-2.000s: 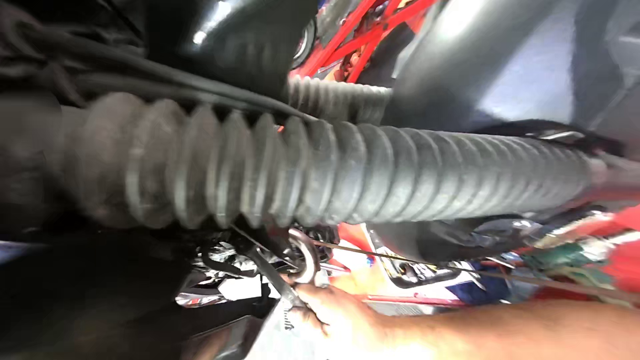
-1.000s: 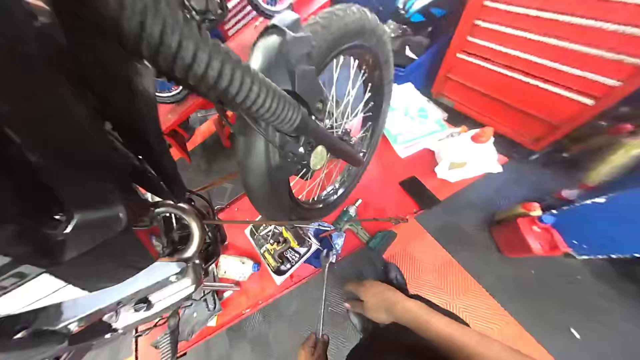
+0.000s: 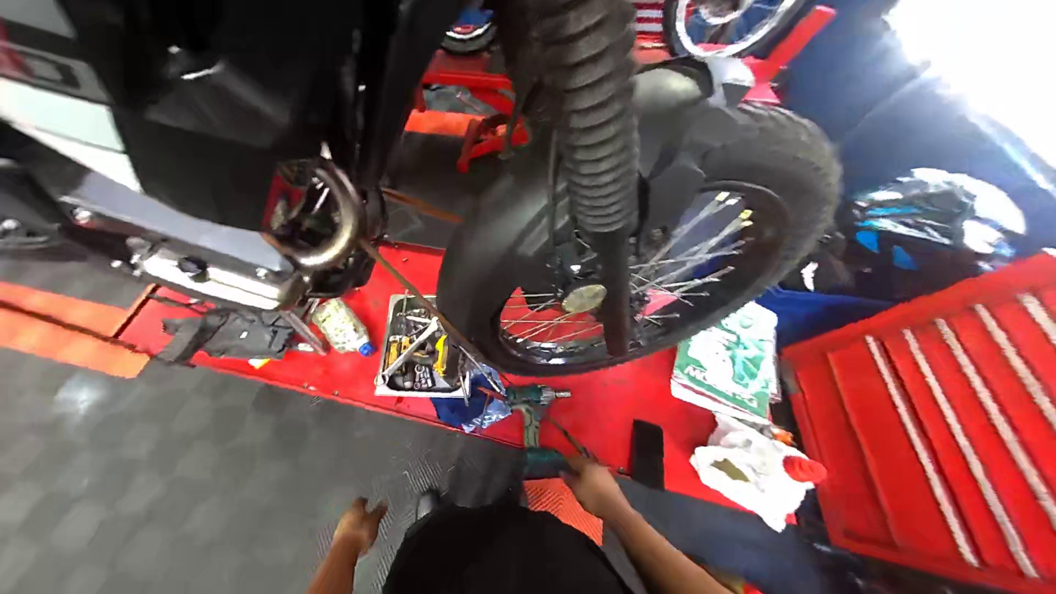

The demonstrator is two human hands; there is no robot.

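My left hand (image 3: 360, 525) is over the grey floor at the lower middle, fingers apart, nothing seen in it. My right hand (image 3: 594, 487) is at the edge of the red lift platform (image 3: 594, 404), beside the battery end of a green cordless drill (image 3: 532, 412). A thin dark rod or strap ends by its fingers; whether it is gripped cannot be told. Above stands a motorcycle's front wheel (image 3: 792, 165) with a ribbed rubber fork boot (image 3: 590, 107). Left of the drill, a metal tray (image 3: 381, 363) holds a wrench and several tools.
A curved metal exhaust pipe (image 3: 342, 231) is left of the wheel. A plastic bottle (image 3: 340, 326) lies left of the tray. Rightward are a dark flat object (image 3: 648, 454), a green-and-white package (image 3: 726, 363), a white cloth or bag (image 3: 755, 478) and a red tool cabinet (image 3: 924, 429).
The thin rod-like tool seen in my left hand a second ago is no longer in it. My right hand has moved to beside the drill's battery end. The view has swung widely.
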